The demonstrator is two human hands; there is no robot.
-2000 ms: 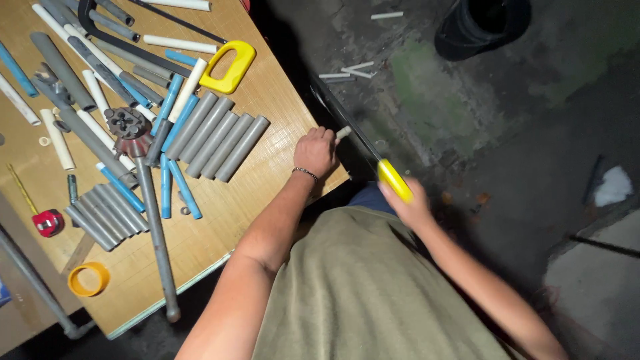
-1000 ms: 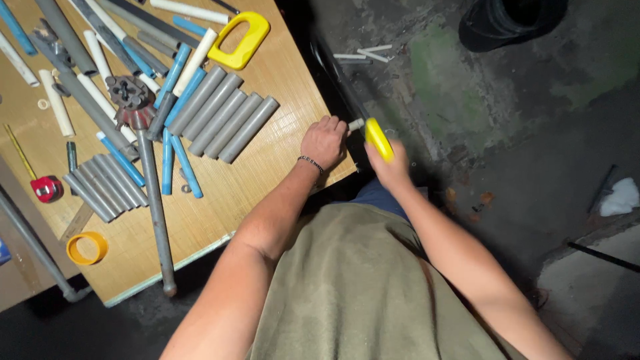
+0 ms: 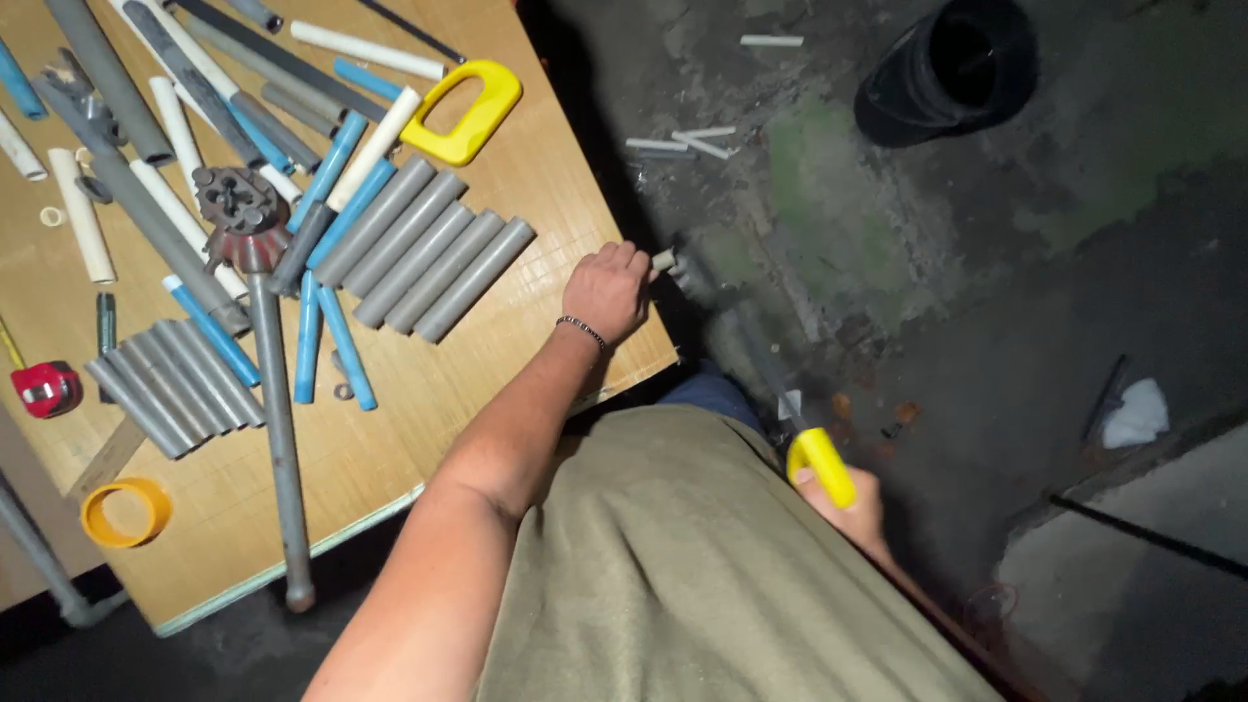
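My left hand (image 3: 606, 292) is closed around a short pale pipe (image 3: 664, 260) at the table's right edge; the pipe's end sticks out past the edge, and the rest is hidden under the fingers. My right hand (image 3: 850, 502) grips the yellow handle (image 3: 822, 468) of a hacksaw, low on the right beside my body. Its blurred blade and frame point up and left toward the pipe, apart from it as far as the blur shows. Left of my left hand lies a row of grey pipe pieces (image 3: 429, 249). A second yellow-handled hacksaw (image 3: 463, 112) rests on the table above them.
The wooden table (image 3: 546, 361) also bears a ratchet pipe threader (image 3: 244, 214) with a long handle, blue pipes (image 3: 307, 336), more grey pipe pieces (image 3: 175, 390), a red tape measure (image 3: 47, 389) and an orange tape roll (image 3: 127, 512). White offcuts (image 3: 702, 141) and a black bucket (image 3: 946, 73) stand out on the floor.
My right hand has drawn the hacksaw down and right, away from the table's edge, after moving up close to the pipe a second ago. My left hand stays on the pipe.
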